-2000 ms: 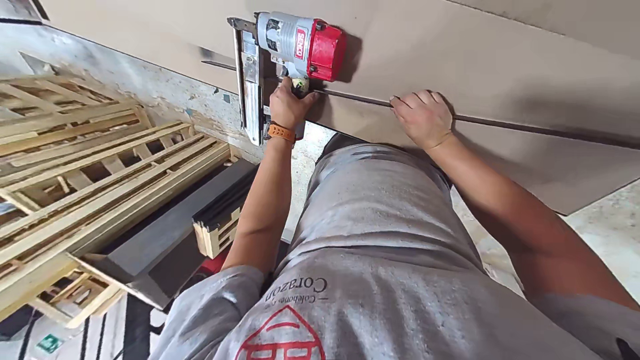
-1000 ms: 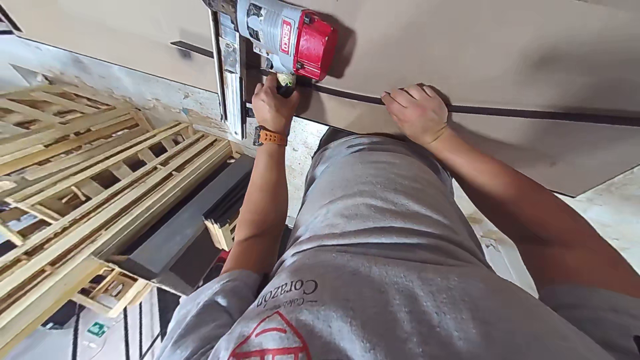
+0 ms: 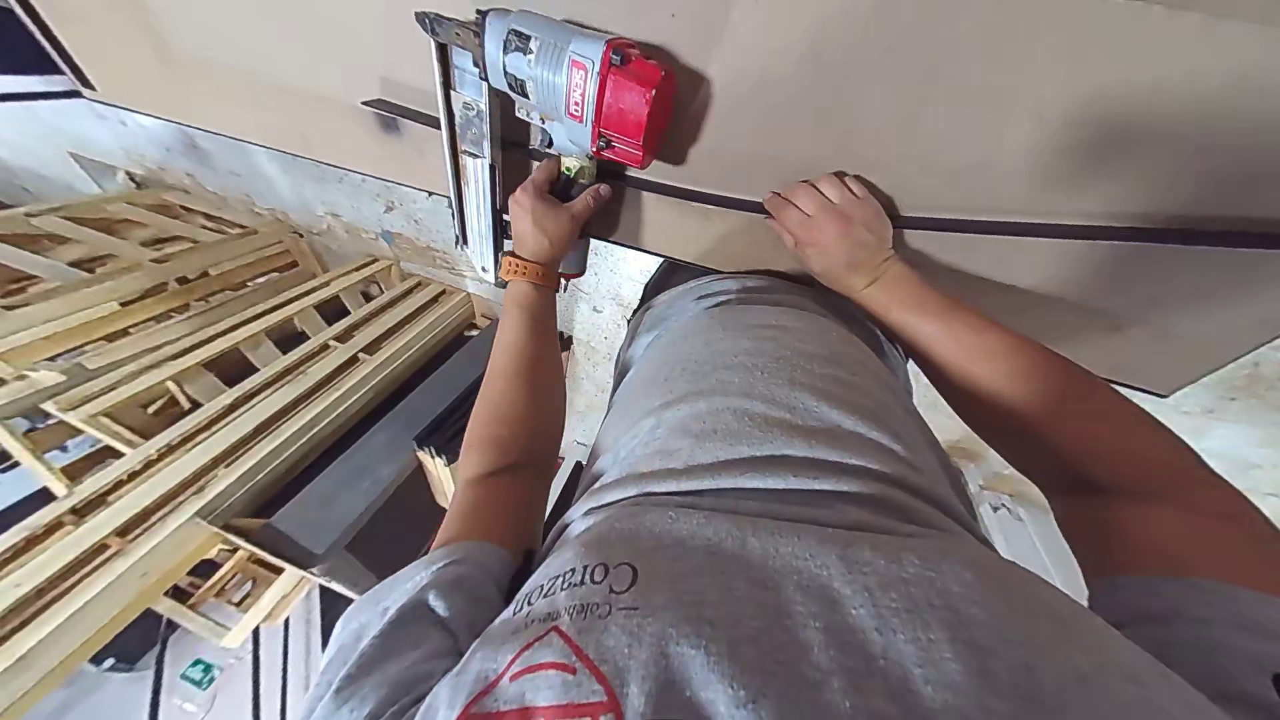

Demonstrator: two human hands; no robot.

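My left hand (image 3: 553, 215), with an orange watch strap at the wrist, grips the handle of a grey and red Senco pneumatic stapler or nailer (image 3: 560, 85). The tool lies over a thin dark strip (image 3: 1080, 230) that runs across a large tan board (image 3: 850, 80). My right hand (image 3: 835, 228) rests on the board's near part with its fingertips at the strip, to the right of the tool. The strip's left end sticks out past the tool's magazine. The tool's nose is at the upper left, and whether it touches the board cannot be told.
Wooden frames of light slats (image 3: 250, 350) are stacked at the left. Beside them lies a long dark grey panel or box (image 3: 370, 440). The board's near edge runs close to my waist, with a worn, stained floor (image 3: 600, 300) beneath.
The strip between my hands and to the right bows more than two seconds ago. The view has shifted somewhat. My left hand keeps its hold on the tool, and my right hand stays by the strip.
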